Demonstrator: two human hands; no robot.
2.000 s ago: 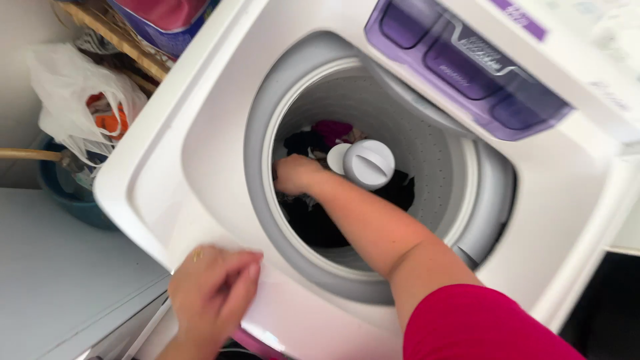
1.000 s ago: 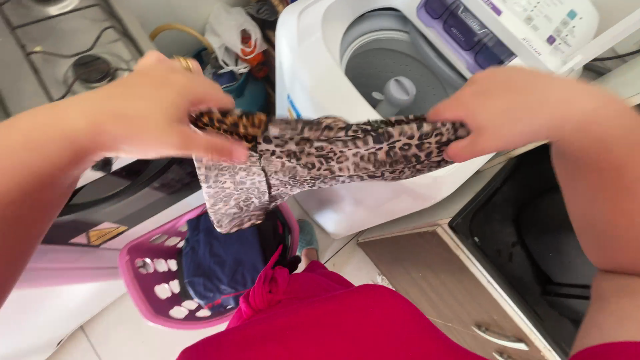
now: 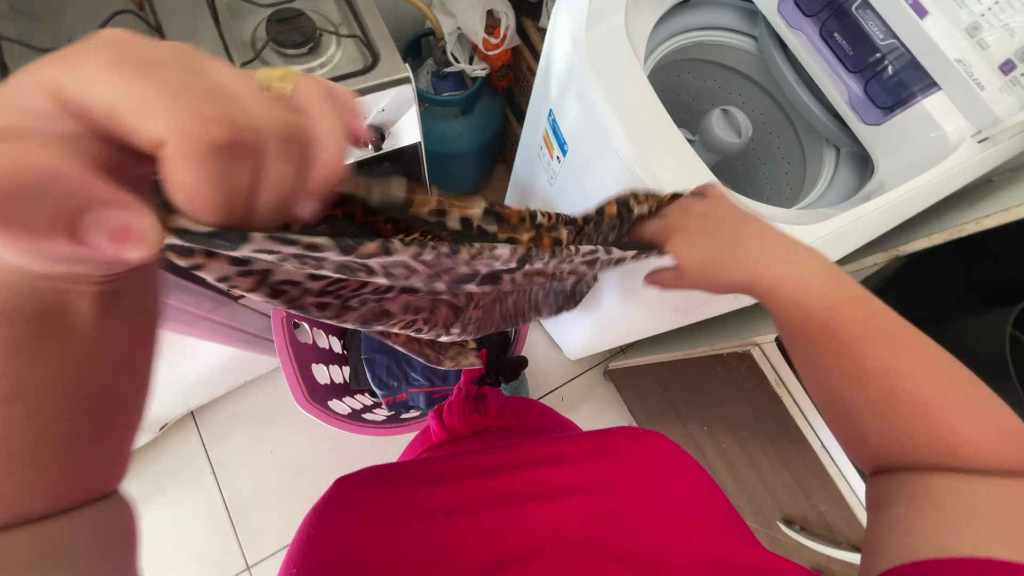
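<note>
A leopard-print garment (image 3: pixel 416 280) is stretched between my hands, blurred by motion, its lower folds hanging loose. At the left, my left hand (image 3: pixel 200 152), with a ring on one finger, grips one end close to the camera. My right hand (image 3: pixel 712 240) holds the other end, in front of the washing machine. Beneath the cloth stands a pink plastic laundry basket (image 3: pixel 308 400) with dark and blue clothes (image 3: pixel 404 376) in it. The top-loading washing machine (image 3: pixel 592 128) is open at the right, its drum and central agitator (image 3: pixel 726 130) showing.
A gas stove (image 3: pixel 320 48) is at the upper left. Between it and the washer are a teal bucket-like container (image 3: pixel 460 132) and a white plastic bag (image 3: pixel 472 24). A wooden cabinet door (image 3: pixel 720 448) with a curved handle stands at lower right, beside a black surface (image 3: pixel 952 296).
Two seconds ago my right hand was inside the drum among dark clothes. One second ago both hands held the leopard-print garment; now my left hand is nearer the camera and the cloth hangs differently.
</note>
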